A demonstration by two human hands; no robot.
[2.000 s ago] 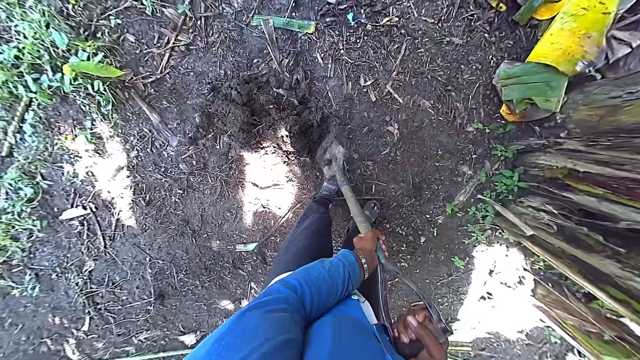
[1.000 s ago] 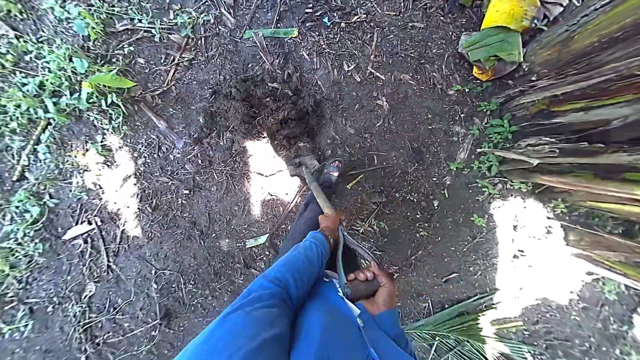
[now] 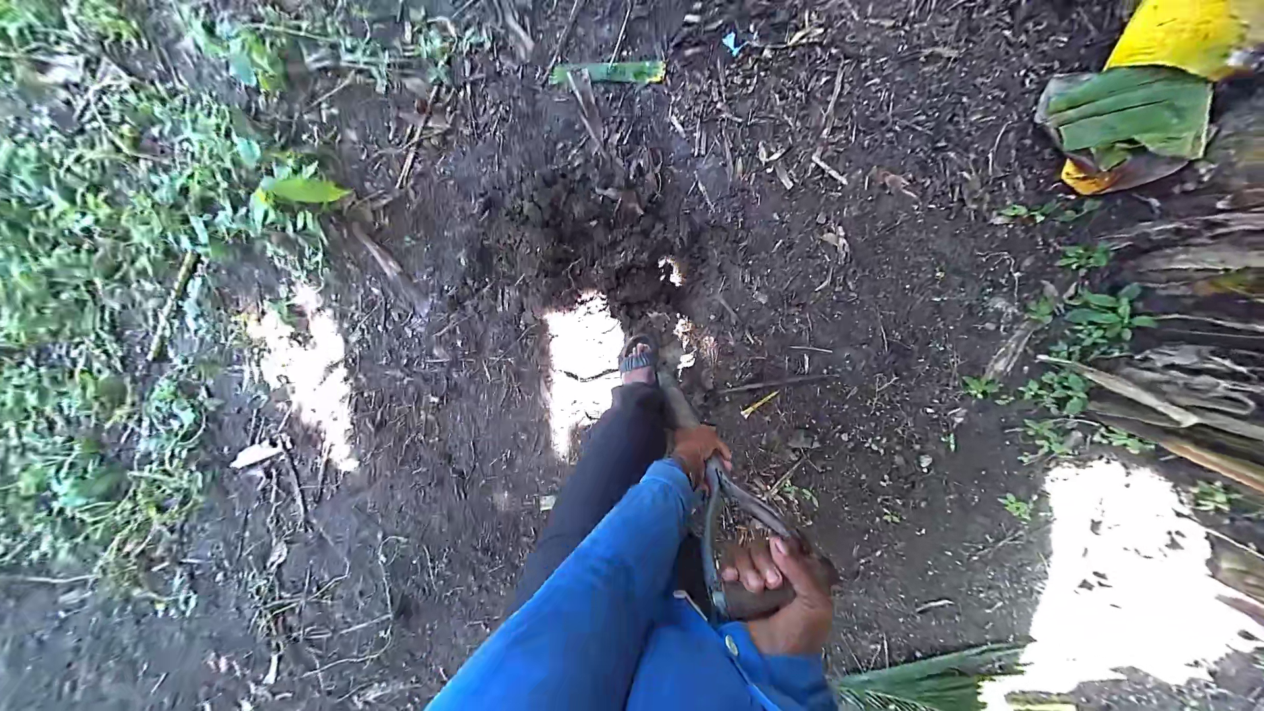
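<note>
A spade (image 3: 679,400) with a long shaft and a forked, Y-shaped handle end slants down from the soil to my body. My left hand (image 3: 699,452) is closed round the lower shaft, just above the fork. At the grip of the handle, near my waist, my right hand (image 3: 785,588) has its fingers wrapped round the bar. The blade is hard to make out in the bright patches beside my sandalled foot (image 3: 638,360). Loose, dark dug soil (image 3: 592,232) lies just beyond the foot.
Low green weeds (image 3: 99,247) cover the left side. A cut green leaf piece (image 3: 608,72) lies at the top. Yellow and green banana leaf pieces (image 3: 1131,114) and dry plant stalks (image 3: 1185,395) are on the right, with a palm frond (image 3: 928,681) at the bottom.
The spade's lower end has moved back from the dug soil toward my body. Both hands have stayed on the spade. The view has shifted somewhat.
</note>
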